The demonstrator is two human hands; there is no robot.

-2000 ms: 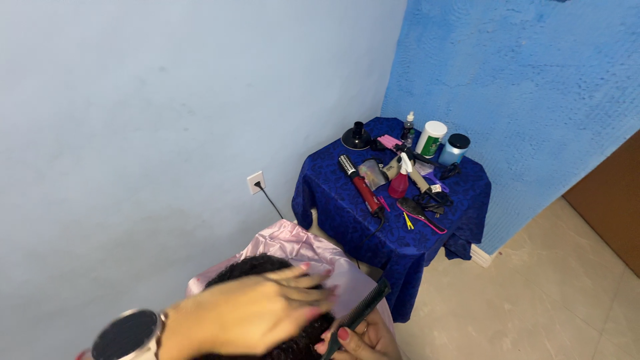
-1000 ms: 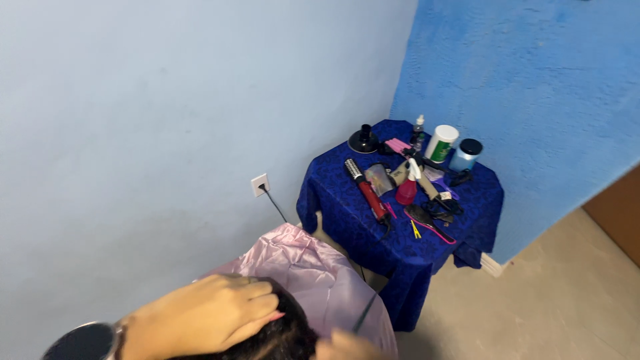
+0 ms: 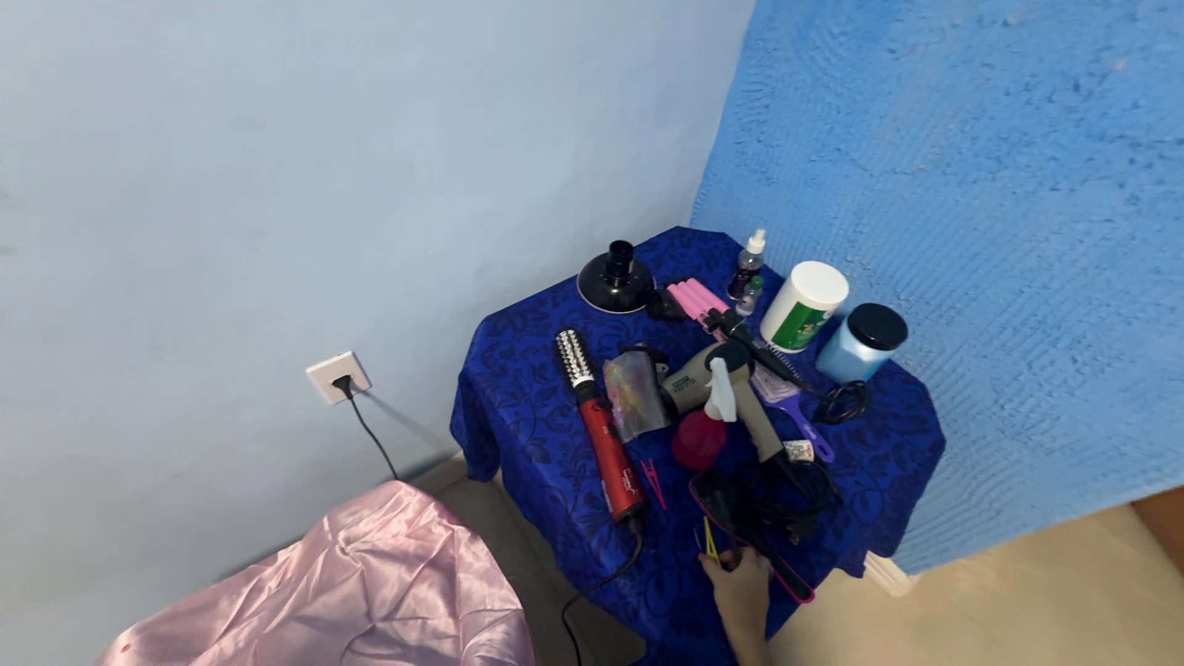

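Observation:
Low on the table, my right hand (image 3: 740, 590) is at the yellow hair clip (image 3: 709, 538), its fingers bent over the tablecloth beside a black, pink-edged hairbrush (image 3: 721, 499). Whether the fingers grip the clip is unclear. My left hand is out of view. Up and to the left of the hand lie a pink hair clip (image 3: 653, 483) and a red hot-air brush (image 3: 606, 444) with its cord. A pink spray bottle (image 3: 700, 438) with a white trigger stands by a hair dryer (image 3: 760, 416). The pink satin cape (image 3: 370, 573) shows at the bottom left.
Toward the table's back are a black diffuser (image 3: 615, 279), pink rods (image 3: 694, 298), small bottles (image 3: 751, 259), a white tub (image 3: 803, 307) and a blue jar (image 3: 860, 344). A purple brush (image 3: 803, 427) lies among cords. A plug sits in the wall outlet (image 3: 339, 377).
My right hand has moved from beside the person's head to the table. My left hand, earlier on the dark hair, has left the view, as has the head. The view has shifted.

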